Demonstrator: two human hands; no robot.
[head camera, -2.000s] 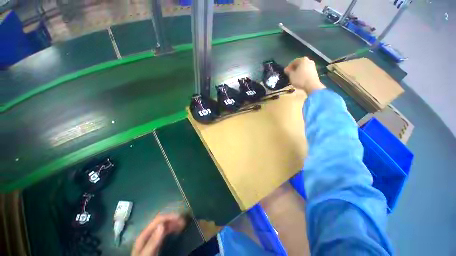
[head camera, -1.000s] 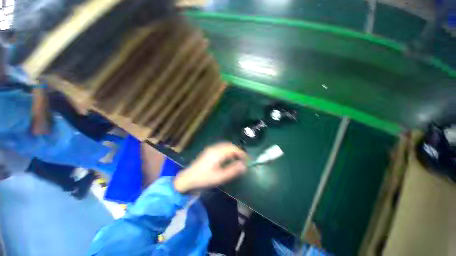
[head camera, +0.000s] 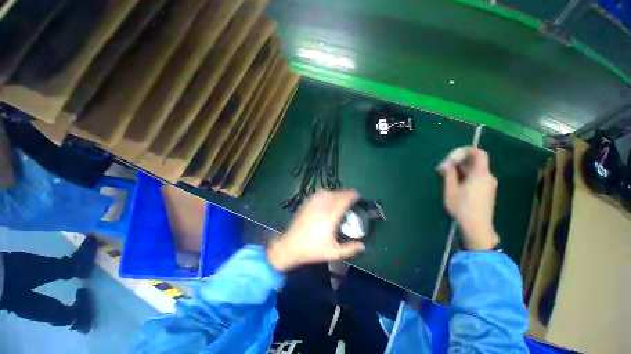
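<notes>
My left hand has its thumb and fingers around the rim of a round black housing with a pale centre, low over the near part of the green bench. My right hand is raised to the right of it, closed on a whitish squeeze bottle, mostly covered by the fingers and blurred. A second black housing lies further back with its thin wires showing. A bundle of thin black cables lies left of the housings.
Upright cardboard dividers stand at the left, and more cardboard with a black housing on it at the right. A green line belt runs behind. Blue bins are below left. Another person's legs and blue sleeve show at the left edge.
The view has swung from the right-hand cardboard to the left bench. My left hand has taken hold of the nearer housing. The bottle has left the bench and is in my right hand.
</notes>
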